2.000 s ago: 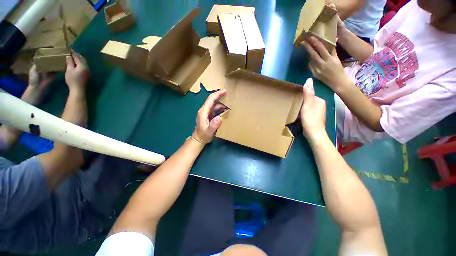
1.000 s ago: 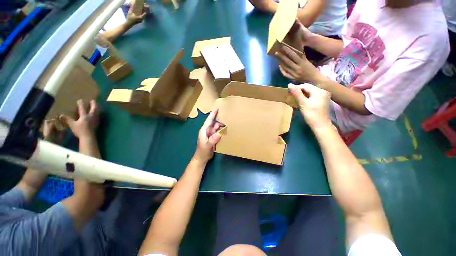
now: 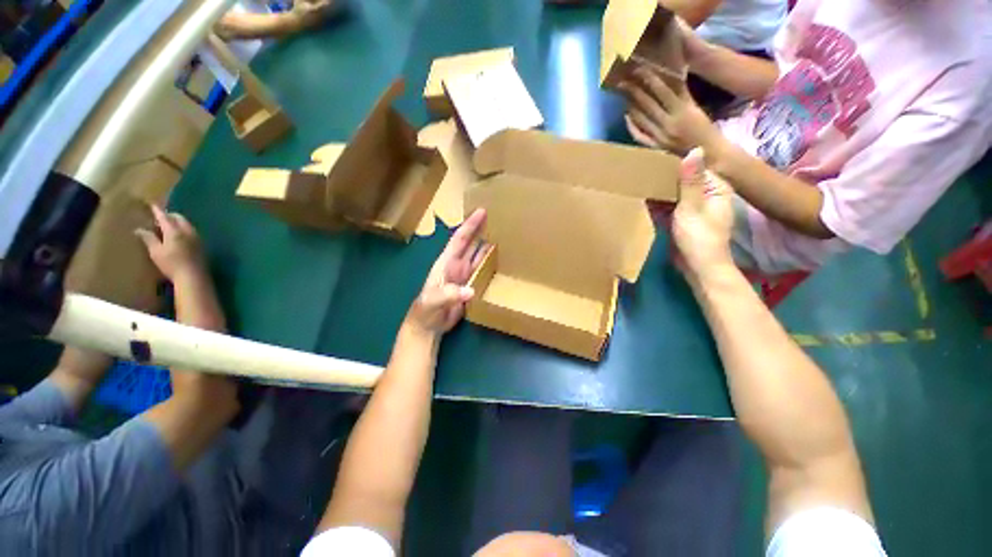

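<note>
A brown carton's tray (image 3: pixel 541 317) sits near the table edge in front of me, its inside showing. Its lid (image 3: pixel 560 226) stands up behind the tray, with a side flap at the right and the long tuck flap (image 3: pixel 577 161) at the top. My left hand (image 3: pixel 444 285) holds the left end of the carton, fingers behind the lid's left edge and thumb at the tray's left wall. My right hand (image 3: pixel 702 207) grips the right end of the tuck flap between thumb and fingers.
Open box (image 3: pixel 386 174), closed box (image 3: pixel 492 98) and flat blank (image 3: pixel 441 152) lie beyond. A small open box (image 3: pixel 257 120) is at far left. A cream pole (image 3: pixel 218 346) reaches over the table's left edge. Neighbours' hands are at left and right; the right neighbour holds a box (image 3: pixel 642 44).
The lid has been raised off the tray, and the tray's inside now shows. My right hand has moved slightly right with the tuck flap. My left hand stays at the left end.
</note>
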